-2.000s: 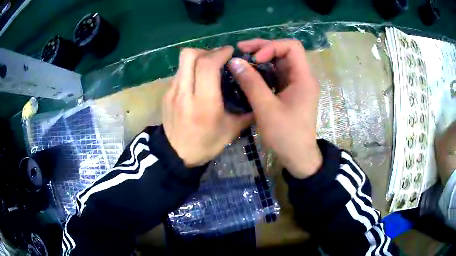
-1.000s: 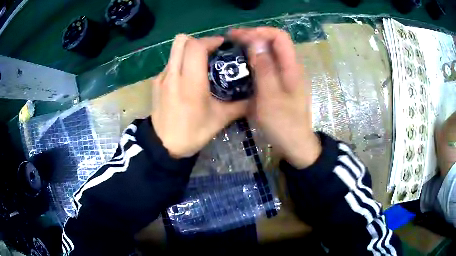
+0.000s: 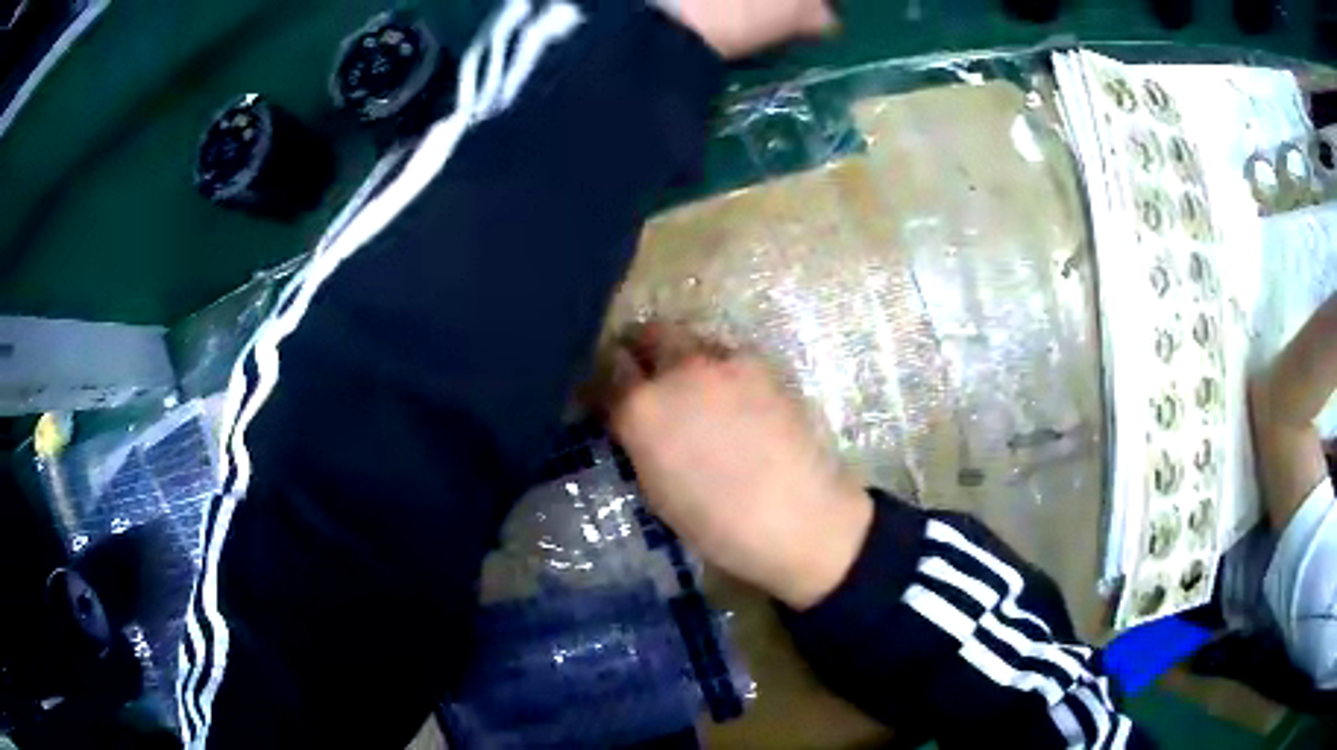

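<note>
My left hand is reached out over the green belt at the top edge, partly cut off; whether it holds anything does not show. My right hand is low over the board, blurred, its fingertips at the upper end of the pad sheet. Whether a pad is between its fingers cannot be seen. The sheet has black squares in a strip and a bluish-black grid part under shiny film. My left sleeve hides the board's left part. No cylindrical unit shows in my hands.
Two black cylindrical units stand on the green belt at upper left. A black round part stands on gridded sheets at left, near a pale metal post. White label sheets lie right. Another person's arm is at the right edge.
The black unit that both hands held is no longer visible. My left hand has moved up over the belt. My right hand has moved down to the pad sheet.
</note>
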